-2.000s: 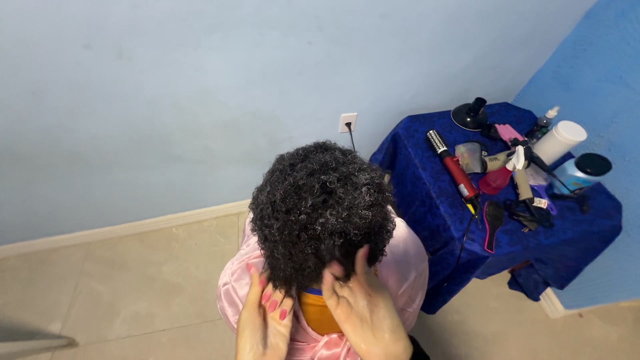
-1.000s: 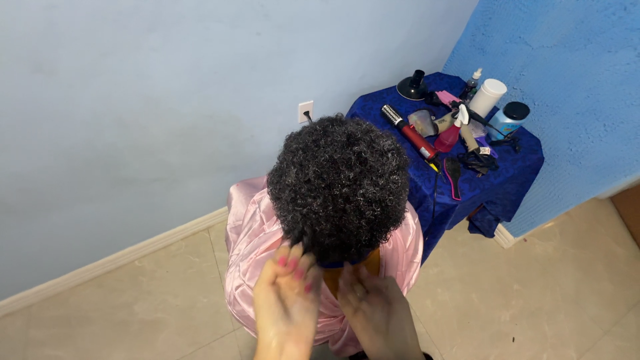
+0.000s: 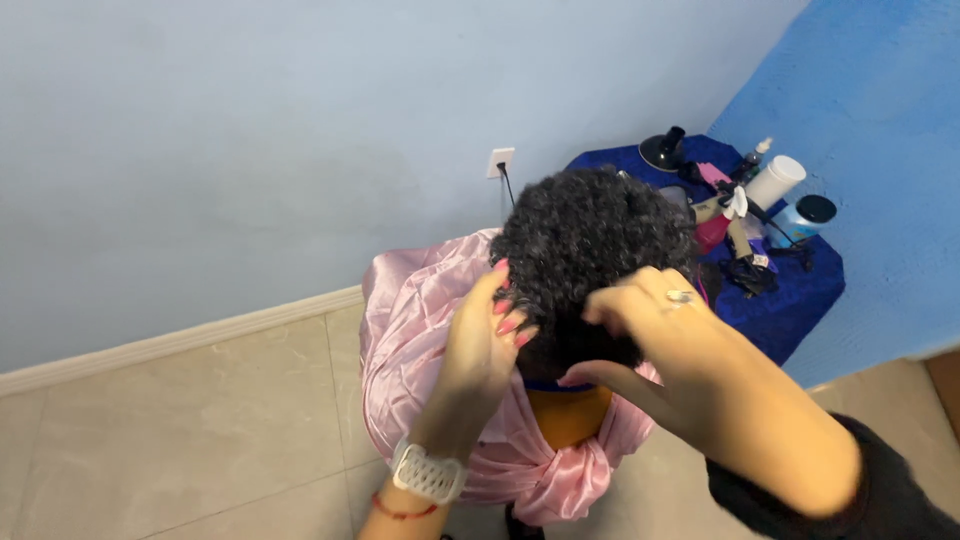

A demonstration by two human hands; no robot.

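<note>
A seated person with short, dark curly hair (image 3: pixel 592 232) is seen from behind and above. A pink satin cape (image 3: pixel 420 307) covers the shoulders and is gathered in a knot at the back, over a mustard-coloured garment (image 3: pixel 568 412). My left hand (image 3: pixel 487 330), with pink nails and a white watch band at the wrist, is at the left side of the hair, its fingertips among the lower curls. My right hand (image 3: pixel 649 330), wearing a ring, is at the lower right of the hair with thumb and fingers apart; whether it pinches any strands is unclear.
Behind the head to the right stands a table with a blue cloth (image 3: pixel 802 300). On it are a red spray bottle (image 3: pixel 711 234), a white bottle (image 3: pixel 776 182), a jar with a black lid (image 3: pixel 802 221) and a black diffuser attachment (image 3: pixel 663 150). A cord hangs from a wall outlet (image 3: pixel 500 163).
Both my hands have moved up from the nape: the left to the side of the hair, the right higher at the lower right of the head.
</note>
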